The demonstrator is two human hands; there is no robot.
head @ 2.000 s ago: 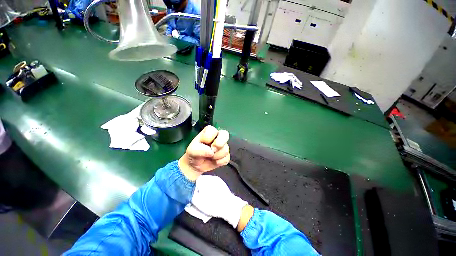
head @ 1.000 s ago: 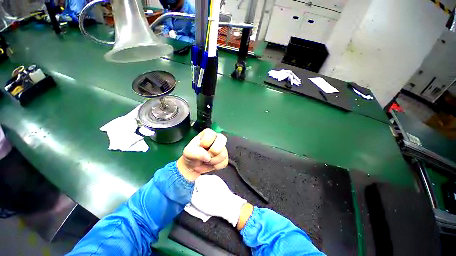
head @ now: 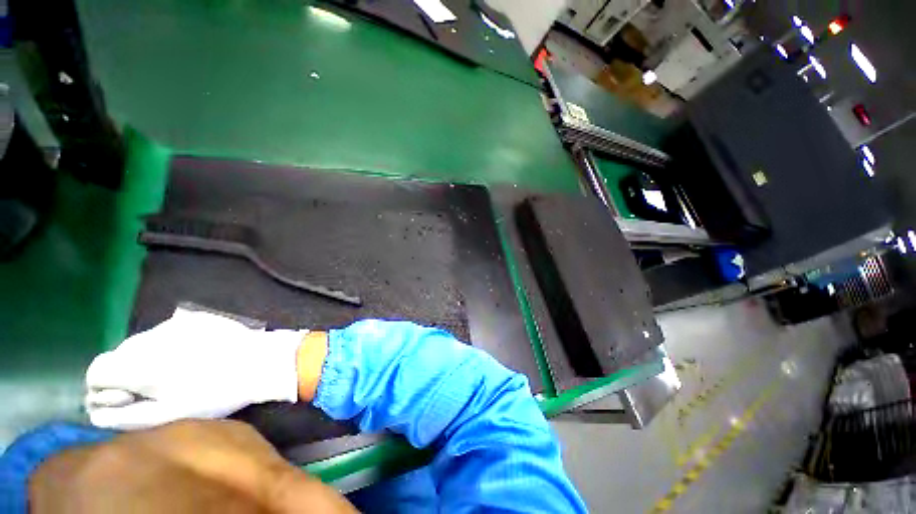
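My right hand (head: pixel 191 371), in a white glove, is low at the left over the near edge of the black mat (head: pixel 352 226). Its fingers are curled in; whether they hold anything is hidden. My bare left hand (head: pixel 176 470) is large and blurred at the bottom edge, in front of the gloved hand and partly cut off. Its fingers cannot be made out. A black brush (head: pixel 246 249) with a long curved handle lies on the mat just beyond the gloved hand, untouched.
A thick black foam block (head: pixel 583 276) lies right of the mat, past a green strip. A dark upright pole (head: pixel 75 90) stands at the left. A metal frame (head: pixel 628 161) and a large dark machine (head: pixel 793 171) are beyond the bench's right end.
The view has swung right. The can, hood and far people have left the picture; the aisle and dark machine have entered. My bare left hand, earlier a raised fist, is now low and close.
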